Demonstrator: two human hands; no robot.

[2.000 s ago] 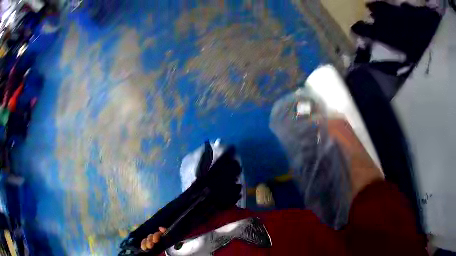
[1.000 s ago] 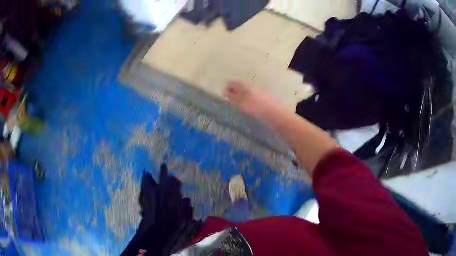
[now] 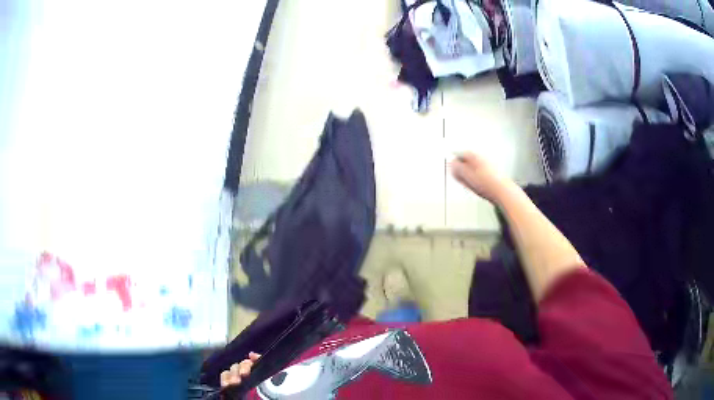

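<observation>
My left hand (image 3: 239,371) is at the bottom edge, its fingers closed around a bunch of black hangers (image 3: 293,340). A dark purple, nearly black garment bundle (image 3: 325,215) hangs out beyond the hangers, over the light floor. My right hand (image 3: 474,172) is stretched forward at centre right, above the pale floor. Its fingers look curled in and nothing shows in it, though it is slightly blurred.
A bright white table (image 3: 125,156) with red and blue marks fills the left side. Large strapped pale rolls (image 3: 595,58) lie at the upper right. A dark cloth pile (image 3: 611,226) is right of my right arm. Dark and white pieces (image 3: 450,39) lie at the top.
The view has turned from the blue worn floor to the pale floor, white table and rolls. The dark garments now reach further forward. My right hand stays extended; my left still grips the hangers.
</observation>
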